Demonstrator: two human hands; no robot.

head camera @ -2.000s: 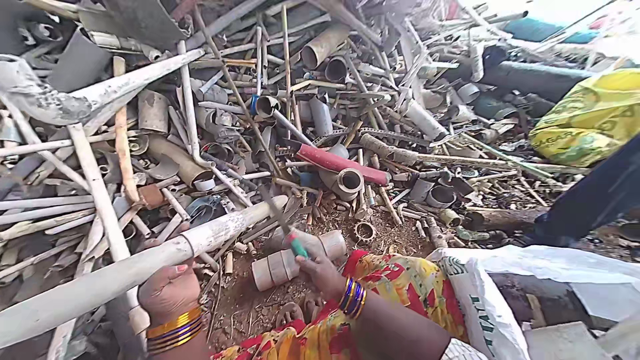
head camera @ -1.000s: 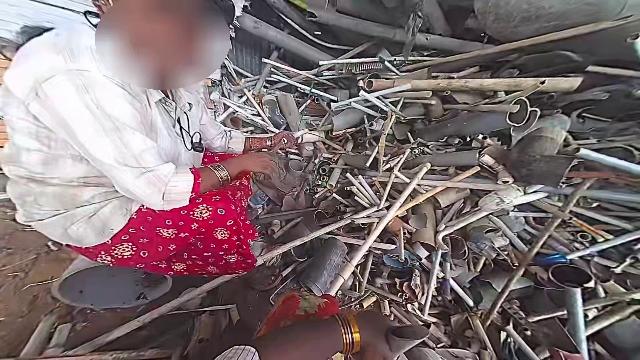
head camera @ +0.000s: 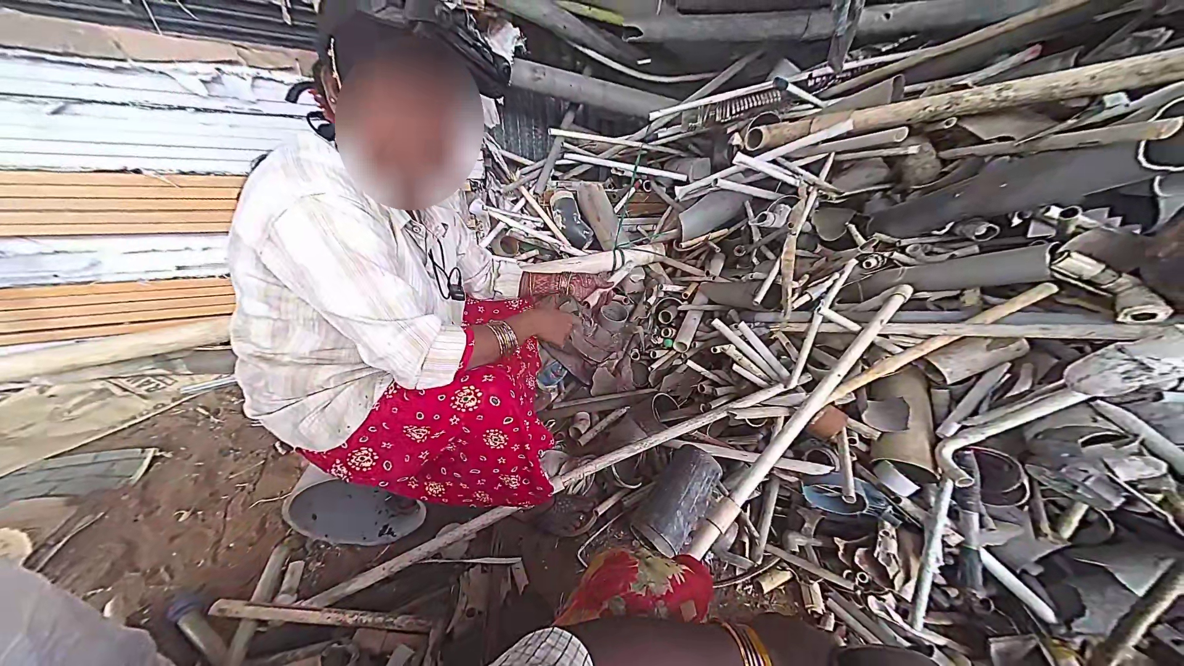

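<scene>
My left forearm, with yellow-gold bangles [head camera: 751, 645] and a checked sleeve [head camera: 544, 649], crosses the bottom edge. Only a dark sliver of my left hand [head camera: 879, 656] shows there, so its fingers and anything in them are hidden. Red and yellow patterned cloth [head camera: 638, 585] covers my knee just above the forearm. Close beyond it lie a dark grey pipe piece [head camera: 678, 499] and a long pale pipe [head camera: 805, 416] slanting up over the scrap heap. My right hand is out of view.
A co-worker [head camera: 361, 268] squats on the left, both hands at small scrap pieces. Pipes, fittings and broken plastic are heaped from the middle to the right. A grey round basin [head camera: 356, 513] rests on the soil by the co-worker, and a long pole [head camera: 462, 527] slants across the ground.
The view has swung far to the left, bringing the co-worker into sight. Two seconds ago my left hand held a long pale pipe and my right hand a green-handled tool; neither tool nor right hand shows now.
</scene>
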